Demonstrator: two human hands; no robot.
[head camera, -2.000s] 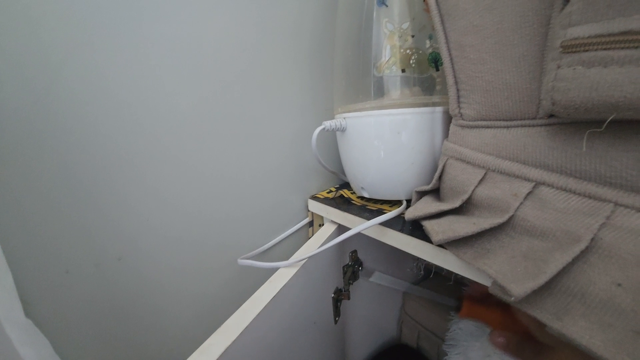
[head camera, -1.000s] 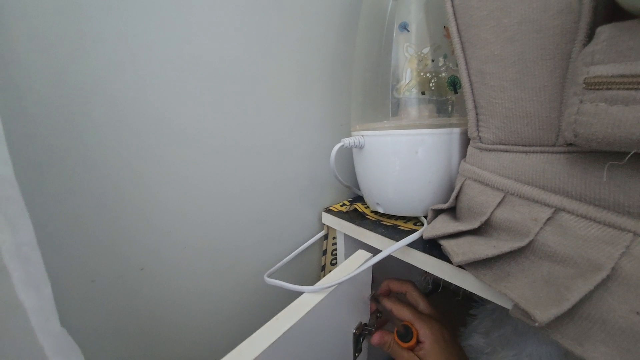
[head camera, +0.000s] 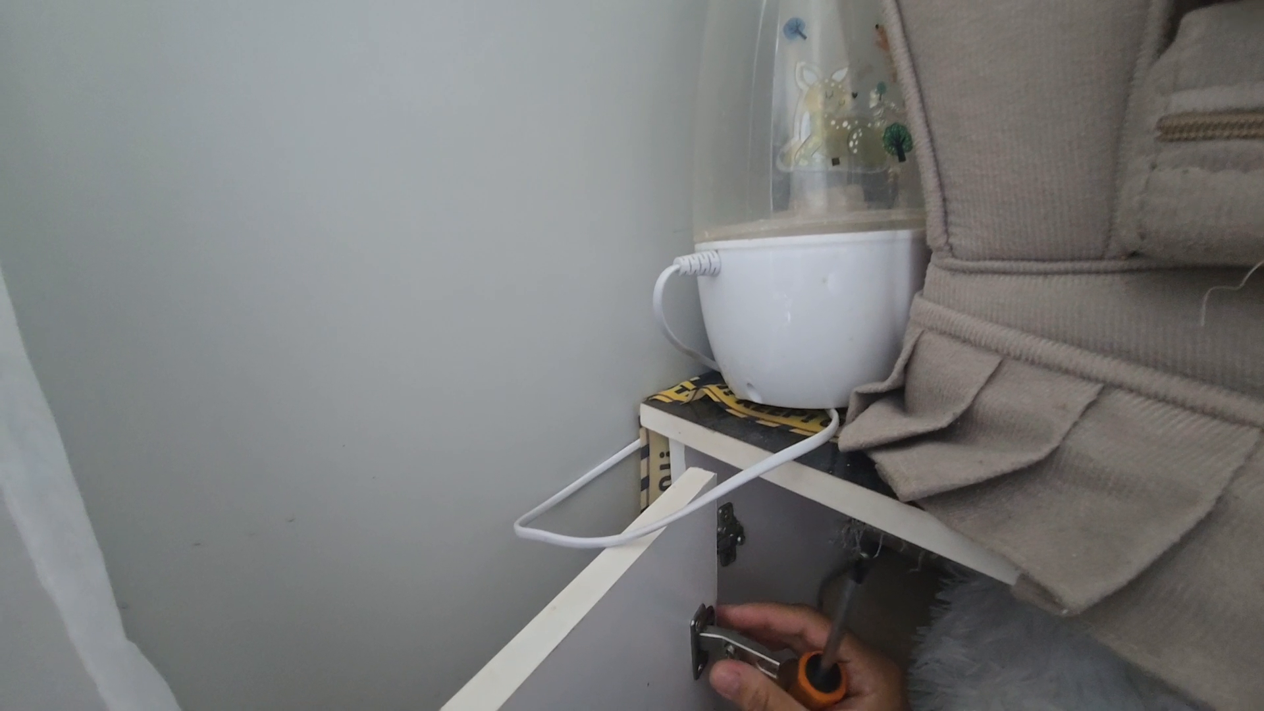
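My right hand (head camera: 859, 671) reaches in from the lower right, inside the cabinet opening. Its thumb and fingers close around the metal arm of a concealed cabinet hinge (head camera: 746, 652), whose cup end sits on the inner face of the white door (head camera: 662, 592). A screwdriver with an orange and black handle (head camera: 822, 679) is also in this hand, its shaft slanting upward. Another metal hinge part (head camera: 729, 534) is at the inner side of the cabinet, above the held hinge. Part of the palm is hidden by the handle. My left hand is out of view.
A white appliance base (head camera: 815, 316) with a clear cover stands on the cabinet top (head camera: 780, 459). Its white cord (head camera: 583, 540) loops over the door edge. Beige pleated fabric (head camera: 1086, 474) overhangs the right side, near fluffy grey material (head camera: 973, 642). A grey wall (head camera: 346, 296) is at left.
My right hand has come into clear view at the hinge, where two seconds ago only an orange-brown blur showed at the lower right. The screwdriver's shaft now shows, pointing up.
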